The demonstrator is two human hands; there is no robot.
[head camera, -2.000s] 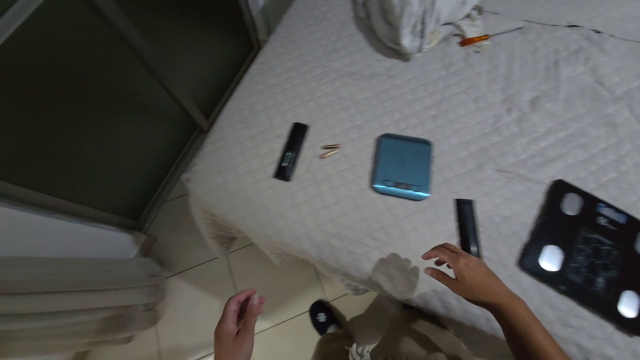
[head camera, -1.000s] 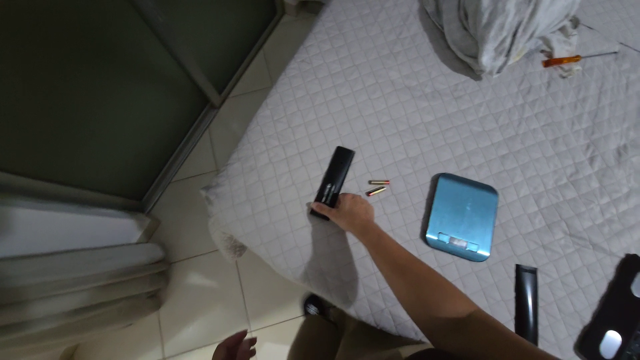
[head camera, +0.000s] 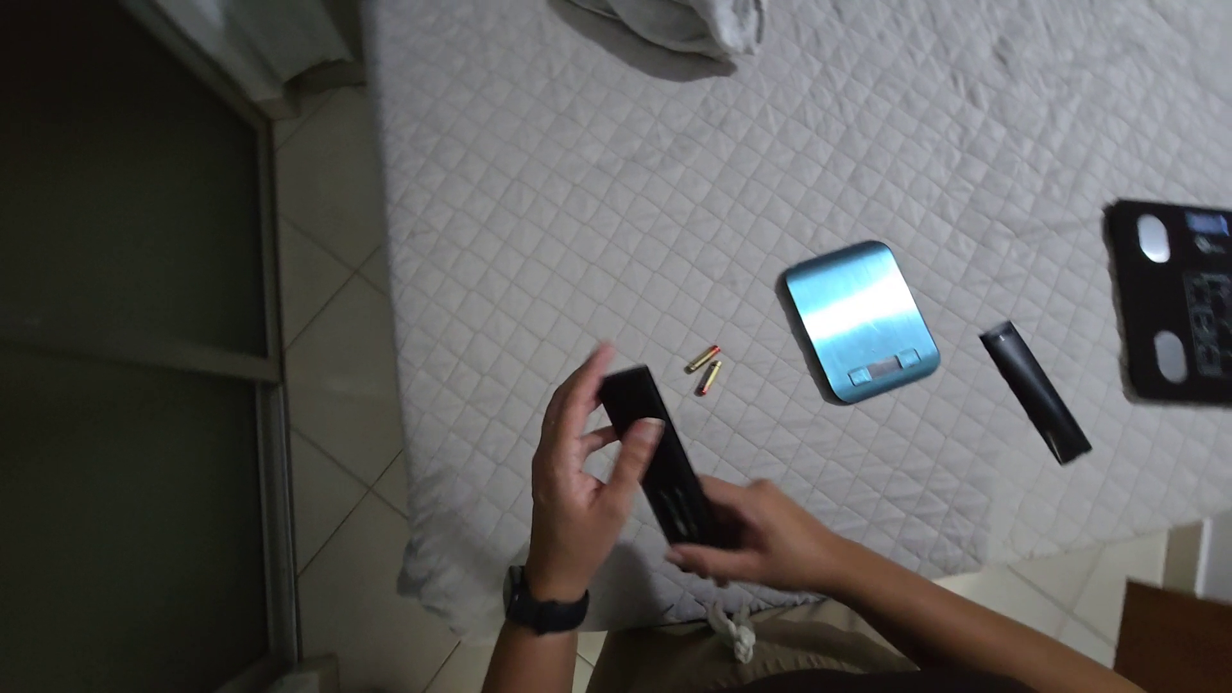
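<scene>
A slim black oblong device (head camera: 664, 462) is held tilted above the near edge of a quilted bed cover. My left hand (head camera: 582, 462), with a dark watch at the wrist, grips its far end, thumb on top. My right hand (head camera: 756, 534) holds the near end; some of its fingers are hidden behind the device. Just beyond, on the cover, lie two small batteries (head camera: 709, 377), gold and red, side by side at an angle. To their right is a blue metallic kitchen scale (head camera: 861, 318) with a small display.
A black curved plastic piece (head camera: 1038, 393) lies right of the kitchen scale. At the far right is a black body scale (head camera: 1169, 298) with metal pads. Bunched cloth (head camera: 674, 24) sits at the top of the bed cover (head camera: 500, 192). Tiled floor and a sliding door frame are at left.
My right hand took hold of the black device on the bed and has lifted it toward me. My left hand has come up and now holds it too.
</scene>
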